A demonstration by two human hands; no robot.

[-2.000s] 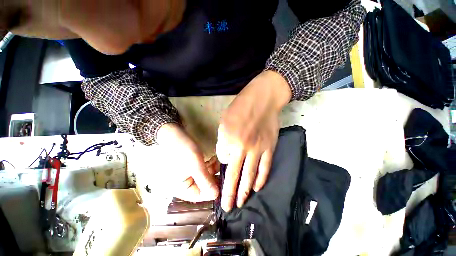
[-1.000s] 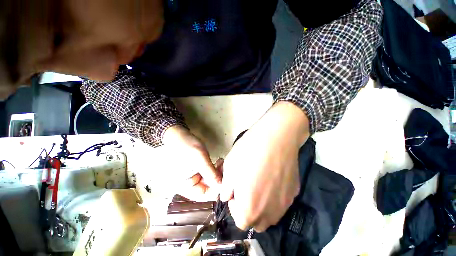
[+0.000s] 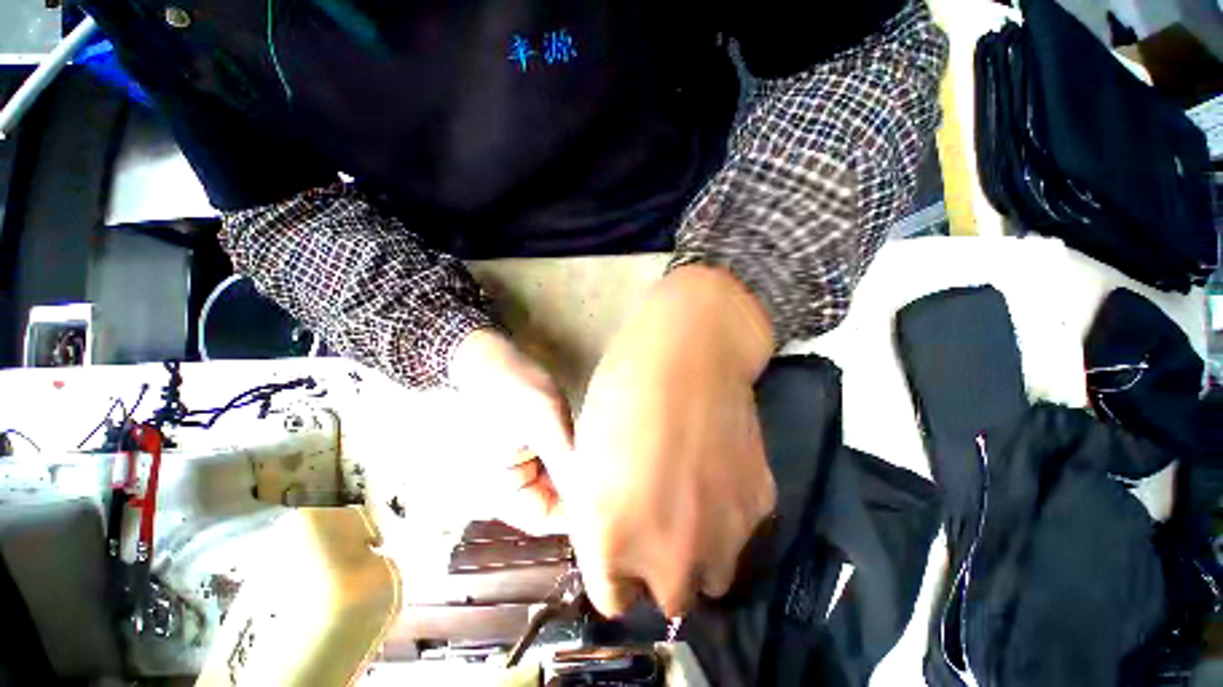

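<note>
A black fabric bag piece [image 3: 798, 497] lies under and beside my left hand, right of the needle area. My left hand [image 3: 677, 450], on the image's right, has its fingers curled down on the black fabric by the presser foot [image 3: 604, 664]. My right hand [image 3: 503, 430], on the image's left, is bent beside it; its fingertips meet my left hand and are partly hidden and overexposed, so its grip is unclear. The seam edge is hidden under the hands.
The cream machine head [image 3: 315, 604] is at bottom left, beside the ribbed slide plate [image 3: 496, 584]. Loose black pieces with a pale zipper line [image 3: 1046, 537] lie at right. Stacked black panels [image 3: 1107, 148] are top right. Thread guides [image 3: 141, 483] stand far left.
A long black piece with a pale zipper line now lies at right of the table. My left hand has shifted slightly left and its forearm inward. The face has left the view.
</note>
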